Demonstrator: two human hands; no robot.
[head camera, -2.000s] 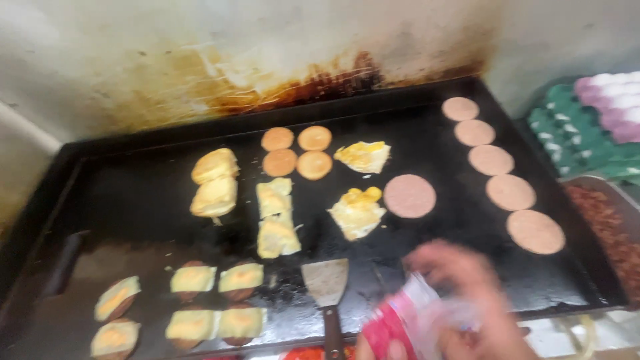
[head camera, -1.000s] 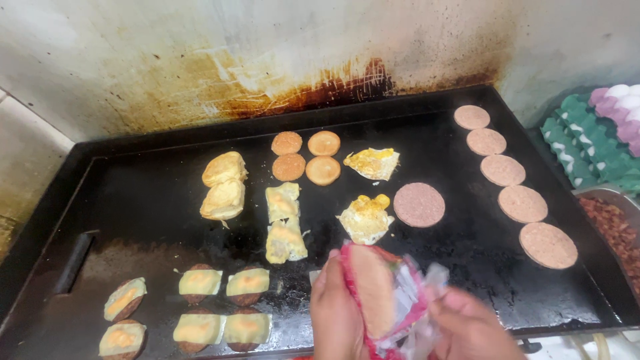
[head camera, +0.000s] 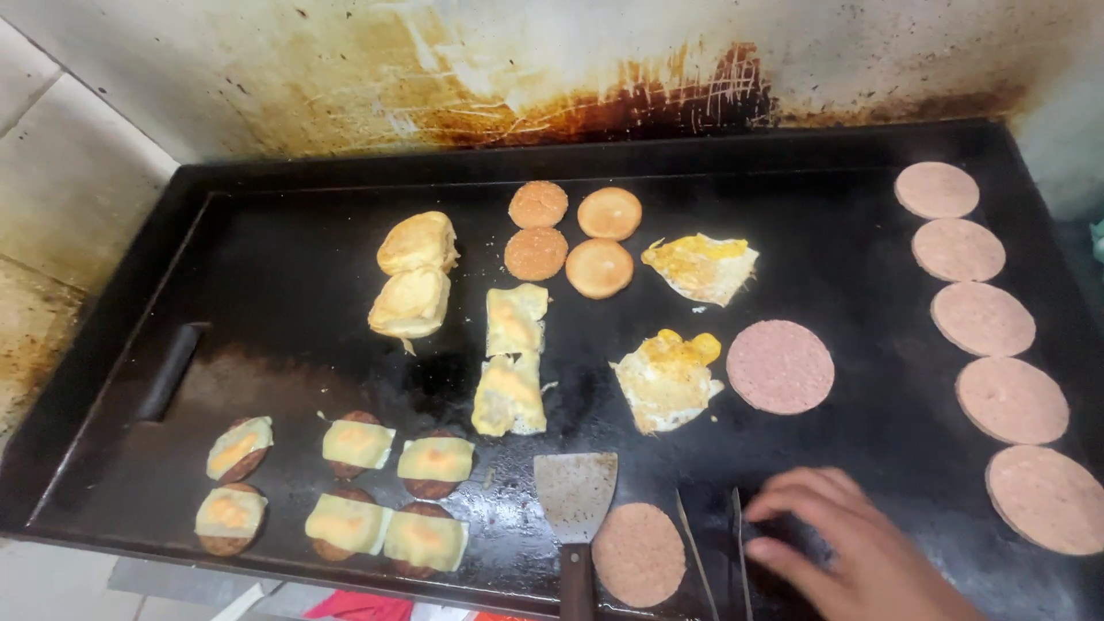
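My right hand (head camera: 828, 539) reaches over the lower right of the black griddle (head camera: 293, 345), fingers apart beside the arms of metal tongs (head camera: 740, 552). My left hand is out of view. Left of the tongs lies a round patty (head camera: 639, 555), next to a metal spatula (head camera: 576, 500) with a dark handle. A pinker patty (head camera: 780, 366) lies beside a fried egg (head camera: 668, 379); a second egg (head camera: 703, 266) is above. Several patties (head camera: 983, 318) line the right side. Cheese-topped browned patties (head camera: 435, 463) sit lower left. Buns (head camera: 538, 205) and cheese-topped pieces (head camera: 511, 392) occupy the middle.
A dark bar-like handle (head camera: 172, 373) lies on the griddle's left. A stained wall (head camera: 552, 78) stands behind it. Below the front edge are a red item (head camera: 362, 605) and other partly seen things.
A patty now lies beside the spatula, where none was earlier. The pink-and-clear plastic package has left my hands. My left hand has gone out of view, and my right is empty by the tongs.
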